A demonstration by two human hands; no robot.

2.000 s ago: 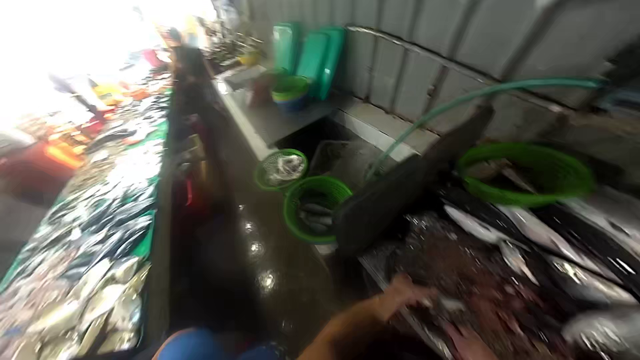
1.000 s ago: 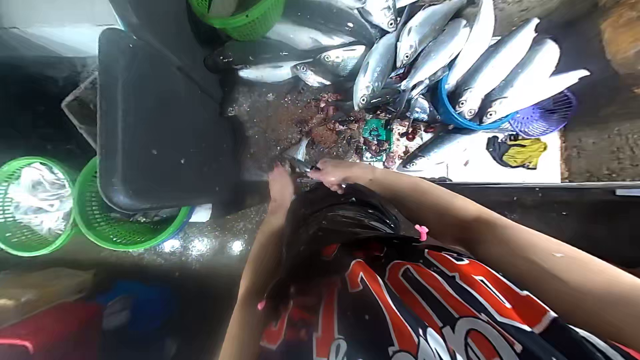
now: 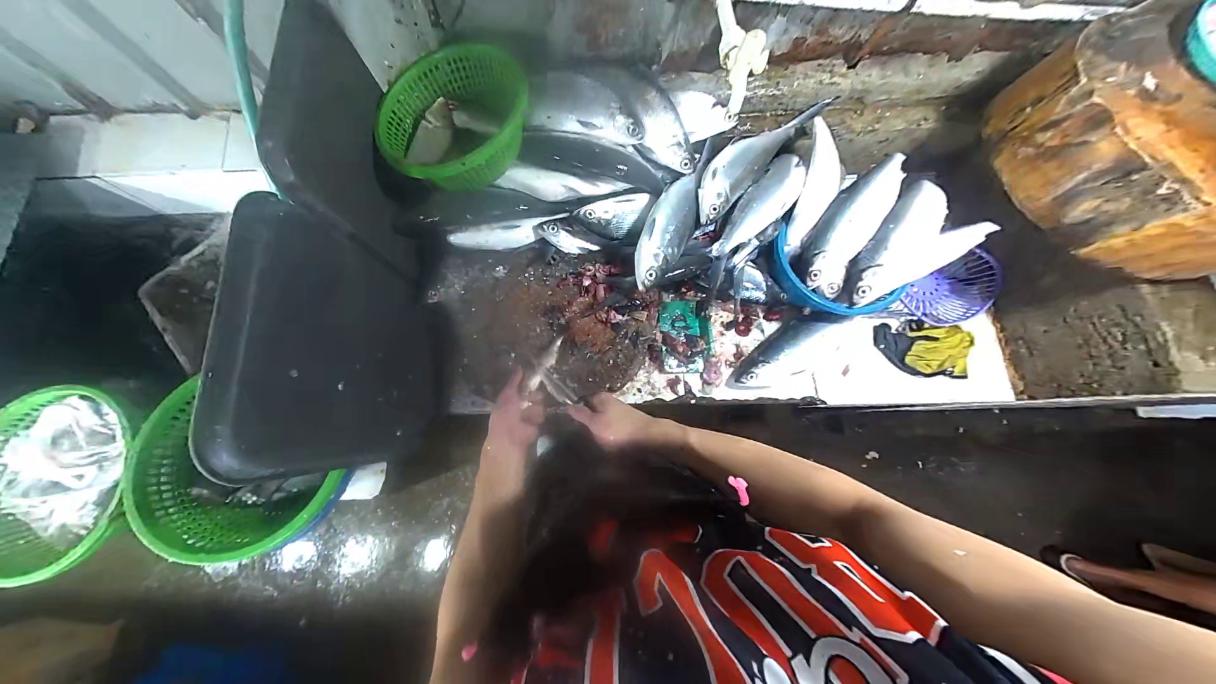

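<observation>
Near the edge of the fish-covered counter, my left hand (image 3: 516, 410) grips a small pale fish (image 3: 545, 367), its narrow end pointing away from me. Close on its right, my right hand (image 3: 606, 420) has its fingers curled at a thin greyish piece (image 3: 559, 388); blur hides whether this is a blade or part of the fish. Beyond both hands lie reddish fish scraps (image 3: 591, 332). Silvery whole fish (image 3: 668, 228) are heaped farther back, and several more (image 3: 860, 223) rest in a blue basket (image 3: 793, 285).
A black plastic panel (image 3: 313, 351) stands left of my hands. Green baskets (image 3: 157, 499) sit below it, and another green basket (image 3: 454, 176) is behind. A purple basket (image 3: 959, 285), yellow-and-black glove (image 3: 936, 350) and wooden block (image 3: 1111, 142) are at right. Someone's foot (image 3: 1140, 579) shows lower right.
The view has swung down from the aisle to the counter. Since one second ago, my hands have stayed close together at the counter edge around the small fish.
</observation>
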